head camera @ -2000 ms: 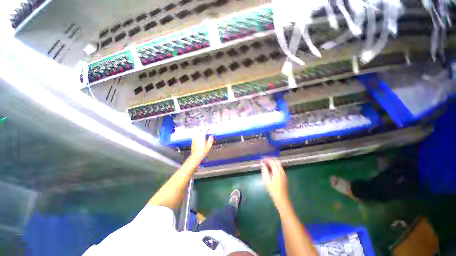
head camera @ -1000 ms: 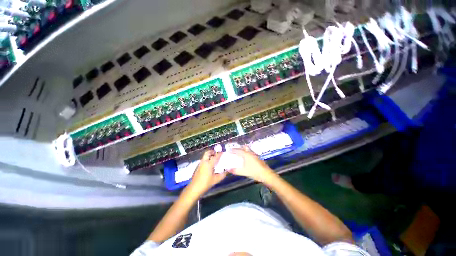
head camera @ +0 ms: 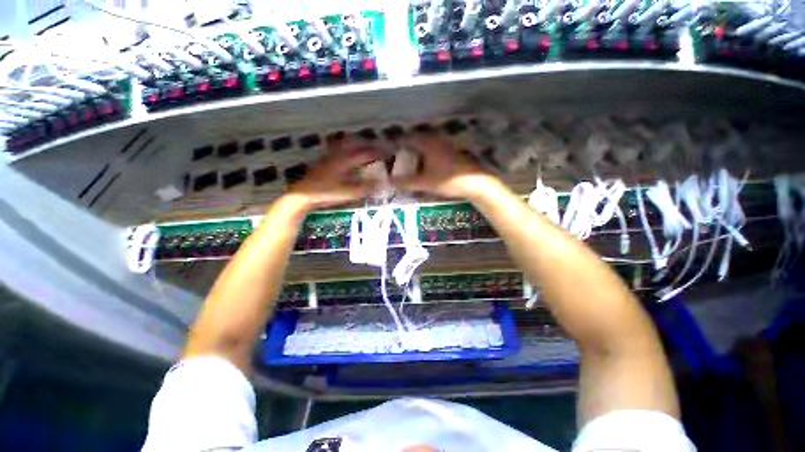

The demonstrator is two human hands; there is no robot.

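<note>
My left hand [head camera: 340, 177] is on the grey shelf [head camera: 124, 181] over the rows of dark sockets [head camera: 256, 146], its fingers around a white power adapter [head camera: 374, 169]. My right hand [head camera: 432, 166] is beside it, holding another white adapter [head camera: 406, 165]. Coiled white cords [head camera: 371, 237] hang from between my hands over the green circuit board [head camera: 450, 222]. One loose cord end reaches down towards the blue bin. The fingers are slightly blurred, and the adapters' undersides are hidden.
A blue bin [head camera: 388, 357] with white adapters is below the lower board [head camera: 344, 291]. Seated adapters [head camera: 565, 152] with hanging cords [head camera: 697, 212] fill the shelf's right part. An upper board [head camera: 300, 60] with red parts and pale plugs crosses above my hands. A coiled cord [head camera: 141, 247] hangs at left.
Both hands have moved from the blue bin up and forward to the socket rows, with white adapters and their cords. The view has shifted, and the upper board with plugs now shows more.
</note>
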